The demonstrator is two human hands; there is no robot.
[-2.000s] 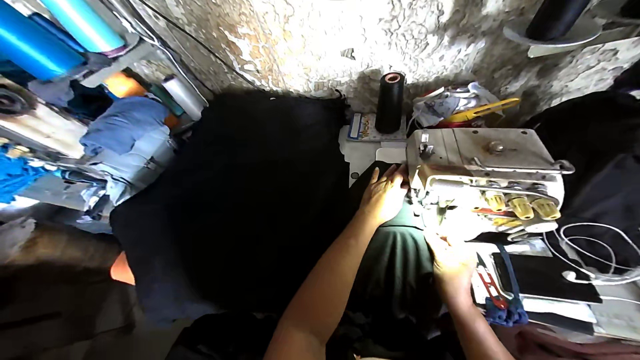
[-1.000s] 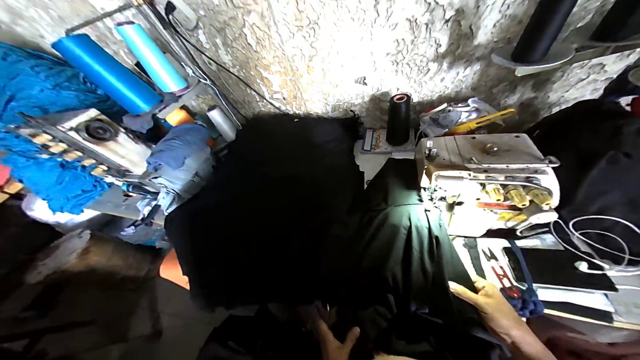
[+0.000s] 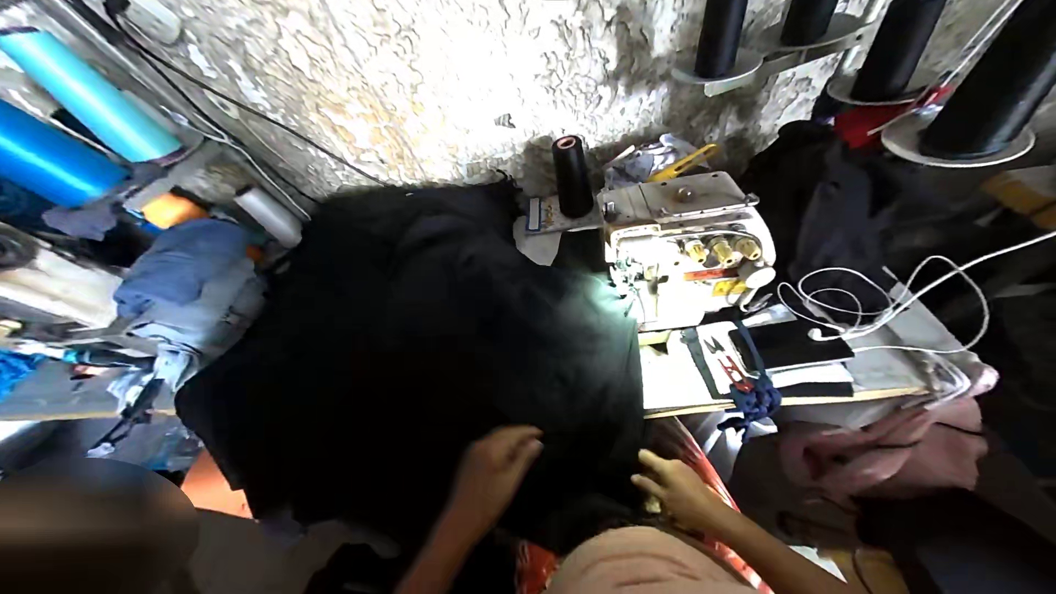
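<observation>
Black fabric (image 3: 396,330) spreads over the work surface and hangs down at its front. Its right part reaches the needle area of a lit overlock sewing machine (image 3: 685,247). My left hand (image 3: 499,462) lies on the lower part of the cloth, fingers bent; whether it pinches any cloth is unclear. At the cloth's right edge is my right hand (image 3: 672,487), its fingers partly spread, below the table's front edge. Red-handled thread snips (image 3: 733,370) lie right of the machine's base. A cone of black thread (image 3: 572,177) stands behind, left of the machine.
White earphone cable (image 3: 899,305) coils over a dark flat item (image 3: 800,342) on the right. Black thread cones (image 3: 722,37) stand on a rack at the upper right. Blue-grey cloth (image 3: 190,272) and another machine (image 3: 58,272) are at the left. A pink cloth (image 3: 891,450) hangs below the table.
Two seconds ago both hands were at the machine's needle area; now they are lower, near the front. The dark green-looking gathered cloth at the machine now lies flatter. The view has shifted.
</observation>
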